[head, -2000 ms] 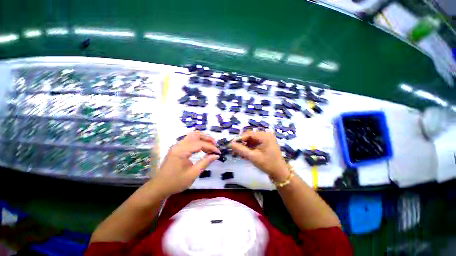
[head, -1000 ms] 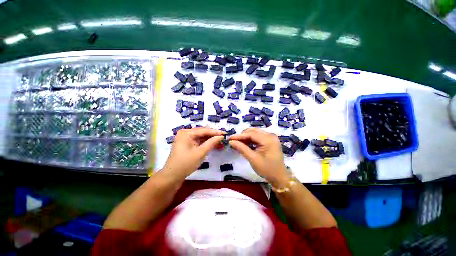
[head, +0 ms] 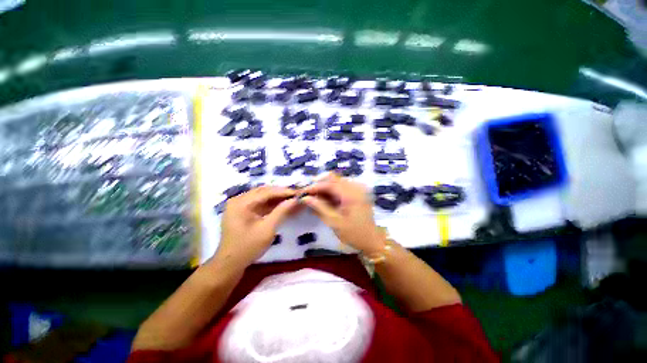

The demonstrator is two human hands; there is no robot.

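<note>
My left hand and my right hand meet fingertip to fingertip over the white bench. Both pinch a small dark piece, mostly hidden by the fingers and blurred. Clusters of black units lie in rows on the white surface beyond and beside the hands. A loose black housing lies just below the hands, and another shows partly beside my left wrist.
A clear compartment tray with green and silver pieces lies left of a yellow tape strip. A blue bin of black parts is at the right. The green conveyor belt runs beyond the bench.
The whole view has shifted and blurred, with the bench and bin now further left in the picture. My hands stay together at the small piece, fingertips closer together than two seconds ago.
</note>
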